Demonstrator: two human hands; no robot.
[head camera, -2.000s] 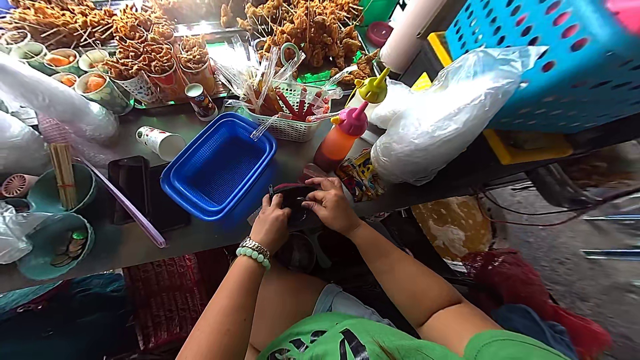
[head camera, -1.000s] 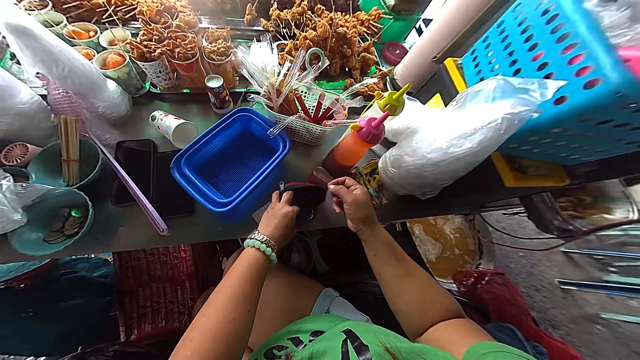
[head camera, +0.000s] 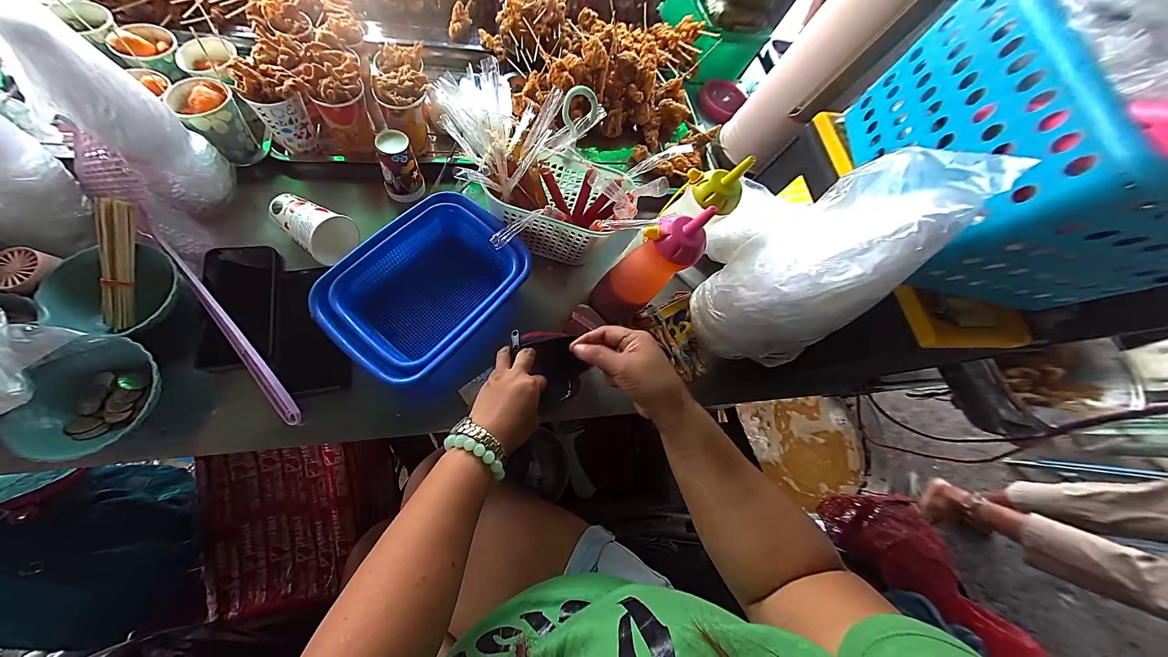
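A small dark zippered pouch lies at the counter's front edge, right of a blue plastic basket. My left hand, with a bracelet of pale green beads and a metal watch or band at its wrist, grips the pouch's left side near the zipper pull. At the pouch's right side is my right hand, thumb and forefinger pinched together; whether something thin is between them cannot be made out. Just behind the hands stands a squeeze bottle with a pink cap. The inside of the pouch is hidden.
Left stand bowls with sticks and coins, beside dark phones and a lilac plastic handle. A paper cup lies behind. Fried skewers fill the back; a white plastic bag and turquoise basket stand right.
My right hand has moved from close beside my left, two seconds ago, to farther right. A person's legs have come into view at the lower right.
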